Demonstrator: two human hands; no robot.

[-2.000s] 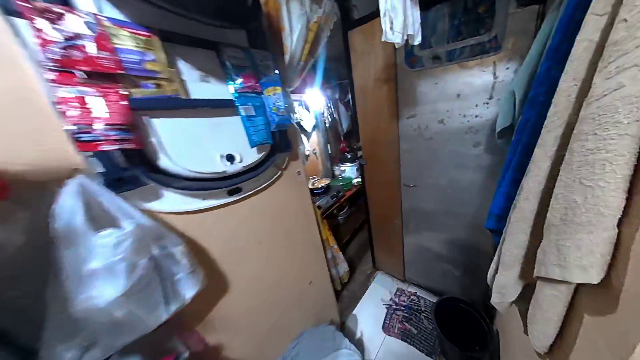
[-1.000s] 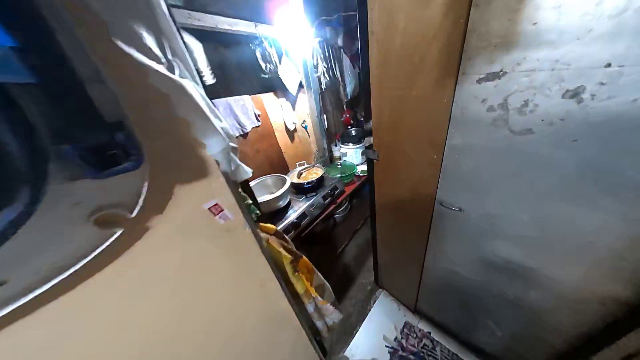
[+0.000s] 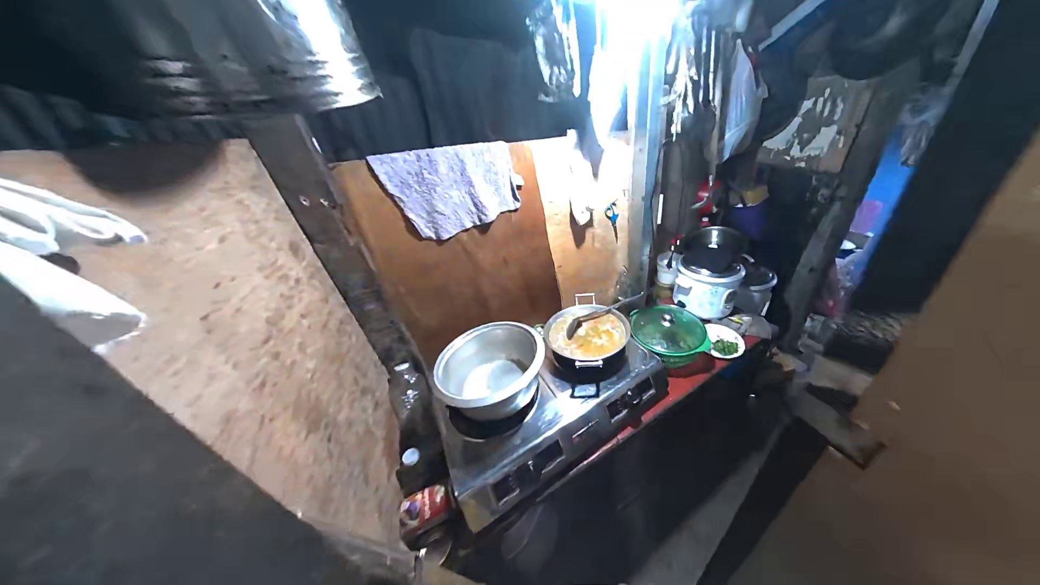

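Neither my left hand nor my right hand shows in the head view. A steel two-burner gas stove (image 3: 561,422) stands on a red-edged table. On its left burner rests a wide metal pot (image 3: 490,370), uncovered. The right burner bears a dark-sided pot of orange-yellow soup (image 3: 597,337) with a ladle (image 3: 589,318) leaning in it. Right of the stove are a green basket with a glass lid (image 3: 670,331) and a small white plate of chopped greens (image 3: 725,341). Behind them stands a white rice cooker (image 3: 708,290) with a dark pan on top.
A wooden door edge (image 3: 951,422) stands at the right, and a dark panel (image 3: 122,455) fills the lower left. A lavender towel (image 3: 451,187) hangs on the plywood behind the stove. Blue-handled scissors (image 3: 612,214) hang beside it. A red packet (image 3: 425,510) lies left of the stove.
The view has moved from the room with hanging towels through the doorway, close to the stove. The metal door and the patterned mat are out of view.
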